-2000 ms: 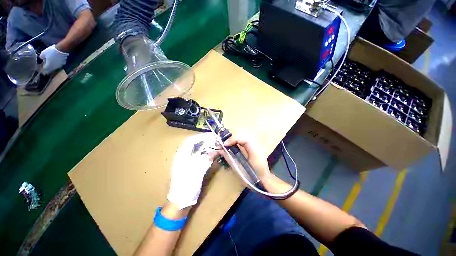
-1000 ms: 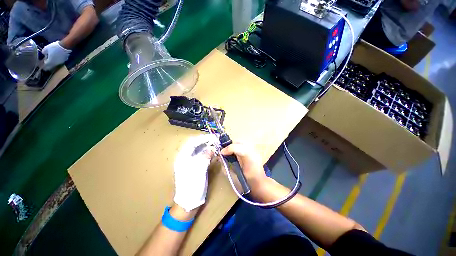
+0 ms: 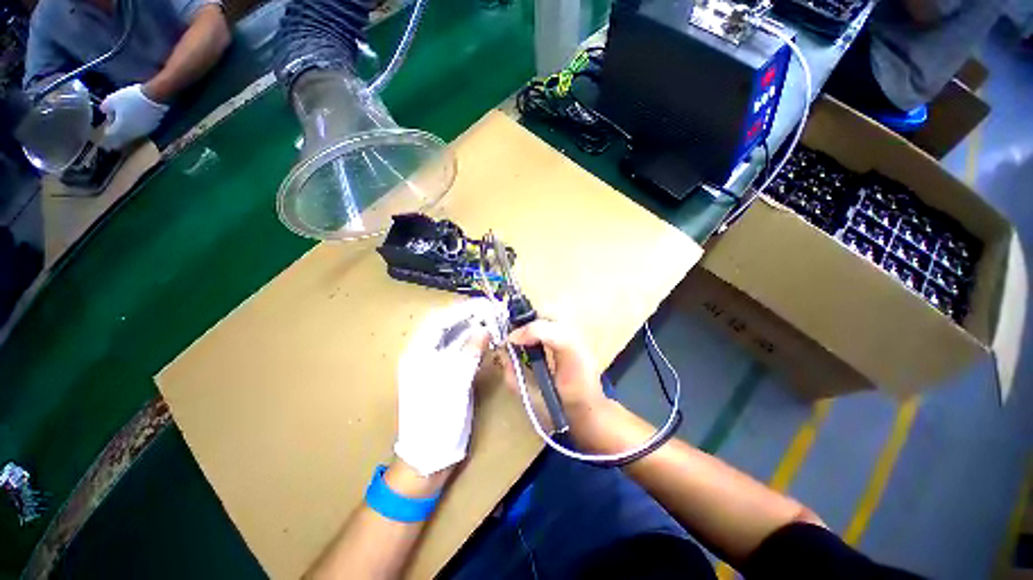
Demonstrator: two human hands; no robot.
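Note:
My left hand, in a white glove with a blue wrist strap, holds a small circuit board assembly at its fingertips; the assembly is mostly hidden by the fingers. Short coloured wires stick up from it in front of the iron stand. My bare right hand grips the black soldering iron, its tip end pointing up toward the wires. A pale solder feed tube loops below the iron. The black iron stand sits on the tan work board. Exact tip contact cannot be made out.
A clear fume extractor hood hangs behind the stand. A black box with a lit panel and cables stands at the back. A divided carton is at right. A loose assembly lies on the green surface. Two other people show behind.
The loose assembly on the green surface has moved toward the lower left edge. My right hand has steepened the iron since the earliest frame. Both hands stay close together.

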